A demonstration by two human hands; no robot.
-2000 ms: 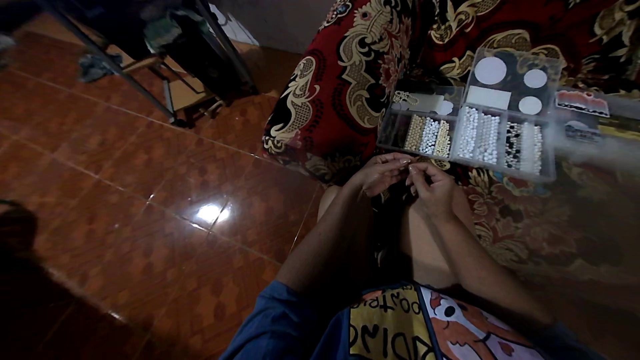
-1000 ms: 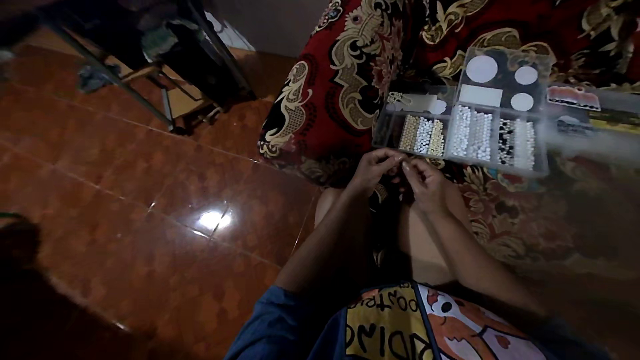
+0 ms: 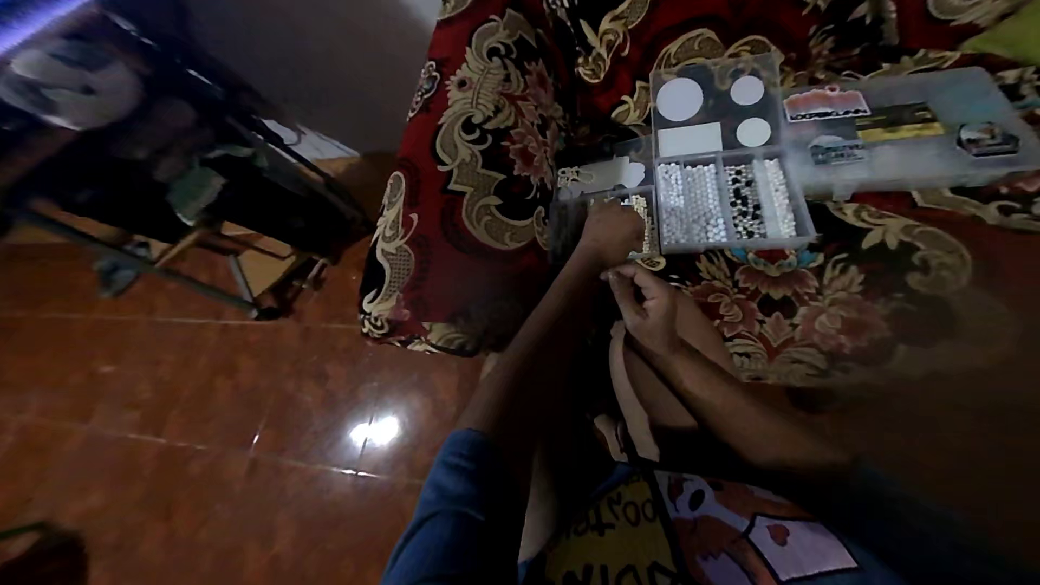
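My left hand (image 3: 611, 231) is over the small left bead box (image 3: 601, 193), its fingers down among the gold-toned beads (image 3: 642, 213) and hiding part of them; whether it pinches a bead cannot be seen. Just below and to the right is my right hand (image 3: 647, 307), thumb and forefinger pinched together near the left wrist, on something too small to make out. Beside the small box lies a larger clear plastic bead box (image 3: 735, 246), lid open, with rows of white, clear and black beads in its compartments.
A long translucent plastic case (image 3: 894, 175) with stickers lies right of the bead boxes. All rest on a sofa (image 3: 496, 162) with red and gold floral fabric. A dark metal-framed stand (image 3: 203, 89) holding cloth-like items is at the upper left, above the tiled floor (image 3: 203, 390).
My left hand has left its place beside the right hand and moved up into the small bead box. The right hand stays pinched in front of the boxes. The view has shifted somewhat.
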